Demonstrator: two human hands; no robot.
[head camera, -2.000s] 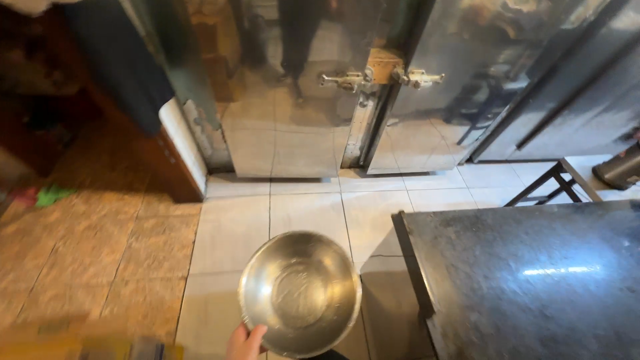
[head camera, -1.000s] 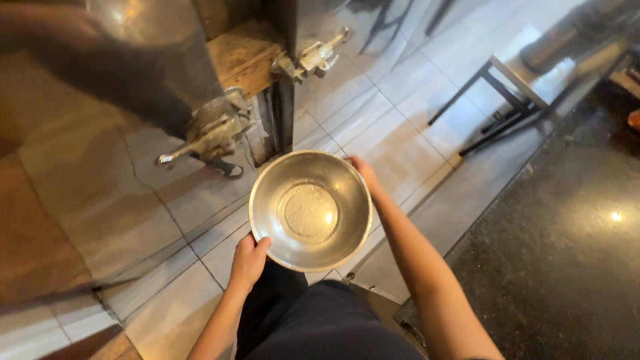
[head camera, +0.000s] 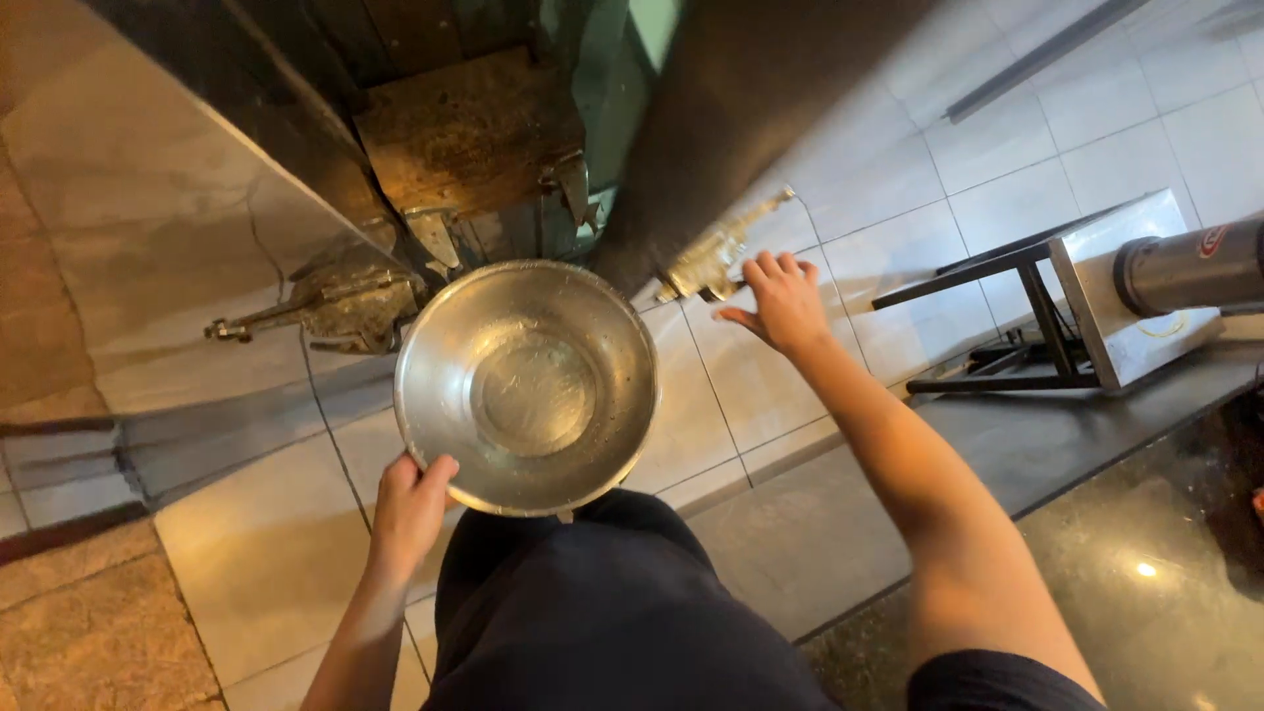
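Observation:
My left hand (head camera: 413, 509) grips the lower left rim of a wide stainless steel bowl (head camera: 528, 390), its thumb over the edge. The bowl holds no food; its inside looks wet, with small drops. My right hand (head camera: 780, 301) is off the bowl, fingers spread and slightly curled, beside the metal latch handle (head camera: 726, 247) of the right metal door (head camera: 731, 109). Whether the fingers touch the latch is hard to tell. Another worn latch (head camera: 346, 306) sits on the left metal door, left of the bowl. Between the doors a dark gap shows a wooden block (head camera: 474, 133).
To the right stands a metal stool or small stand (head camera: 1111, 286) with a metal cylinder (head camera: 1200, 267) at it. A dark, shiny countertop (head camera: 1116, 583) lies at the lower right. Tiled floor (head camera: 267, 563) runs below, with brown tiles (head camera: 99, 632) at the lower left.
My right hand has let go of the bowl's rim and moved to beside the right latch. The right door now stands open, with a gap between the doors. My left hand keeps the bowl.

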